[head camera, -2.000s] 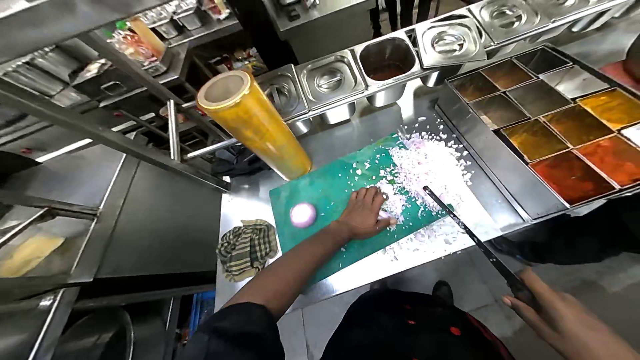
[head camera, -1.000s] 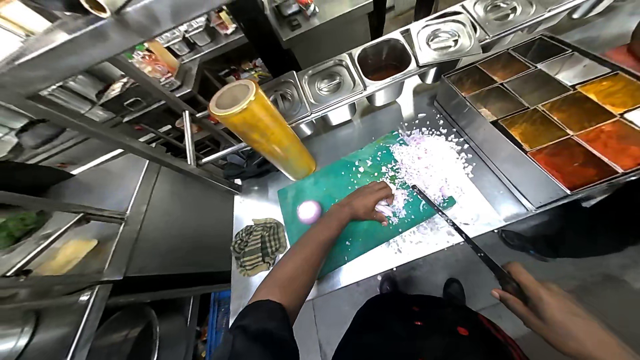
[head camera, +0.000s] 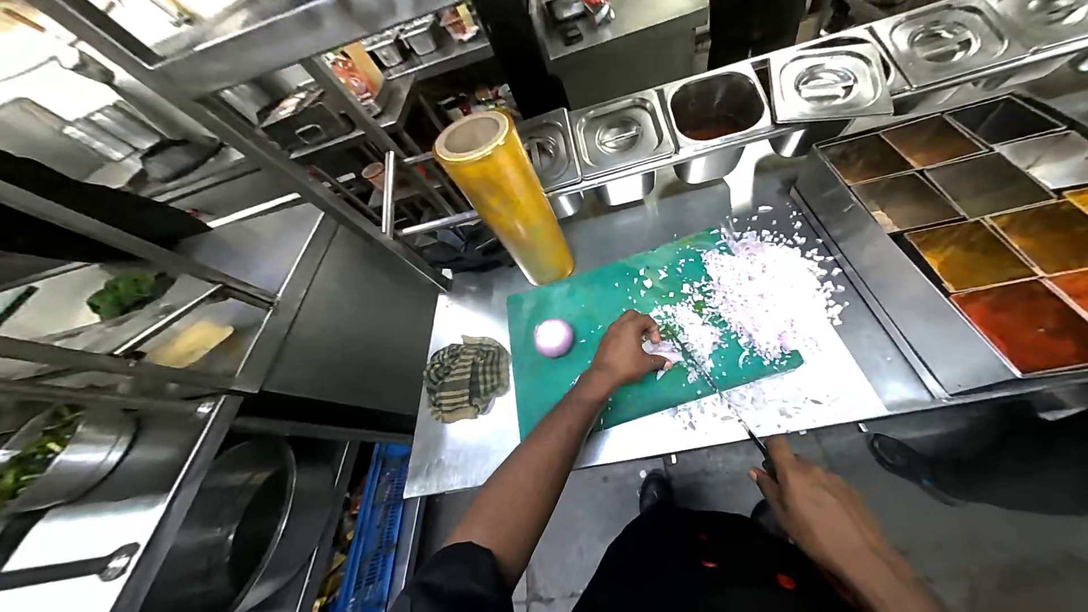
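My left hand (head camera: 627, 348) presses a partly cut piece of onion (head camera: 663, 350) onto the green cutting board (head camera: 544, 399). In my right hand (head camera: 803, 489) is the handle of a long knife (head camera: 722, 395), whose blade lies against the cut side of that piece. A peeled onion (head camera: 553, 337) rests on the board's left part. A heap of chopped onion (head camera: 769, 289) covers the board's right end and spills onto the steel counter. Small bits are scattered between the heap and my left hand.
A checked cloth (head camera: 466, 378) lies left of the board. Behind it a yellow film roll (head camera: 510, 200) stands upright. Lidded steel containers (head camera: 619, 132) line the back rail. Trays of colored spices (head camera: 1024, 323) stand at right. A person's shoe (head camera: 914, 463) shows below the counter's right end.
My right hand has moved left, bringing the knife from the chopped heap to the onion piece under my left hand. My left hand keeps holding the piece.
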